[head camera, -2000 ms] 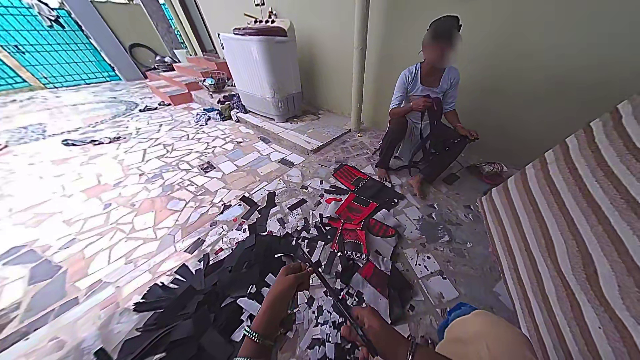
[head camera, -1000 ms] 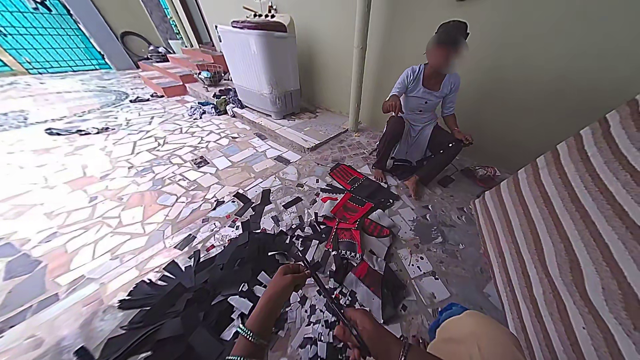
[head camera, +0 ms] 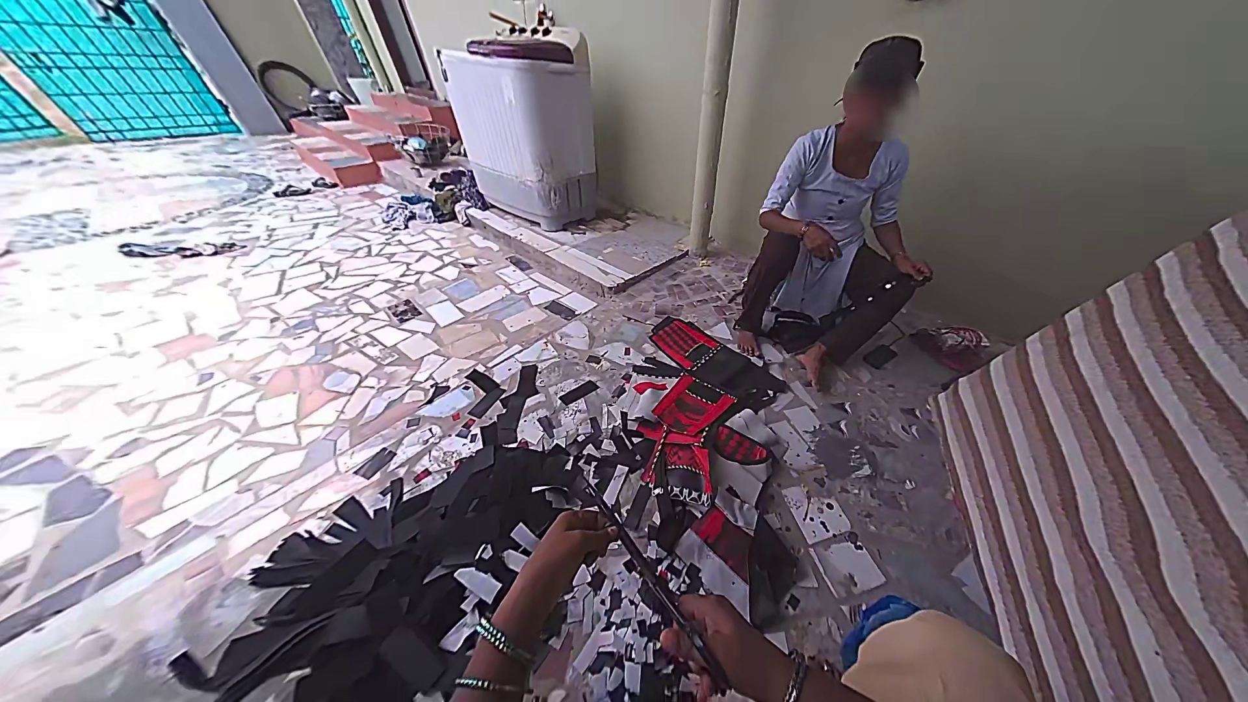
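Observation:
A narrow dark strip stretches between my two hands; its exact kind cannot be told. My left hand, with beaded bangles at the wrist, pinches it near its upper end. My right hand is closed around its lower part. Under and left of my hands lies a heap of black fabric strips. Small white and black scraps are scattered beneath the strip. Beyond my hands are red and black patterned fabric pieces with studded edging.
Against the wall a person sits low, holding a dark strip. A washing machine stands on a ledge near a pipe. Striped cloth rises at the right. Clothes lie by red steps.
The seated person has lowered the hand that was raised a second ago. My hands stay on the dark strip in nearly the same place.

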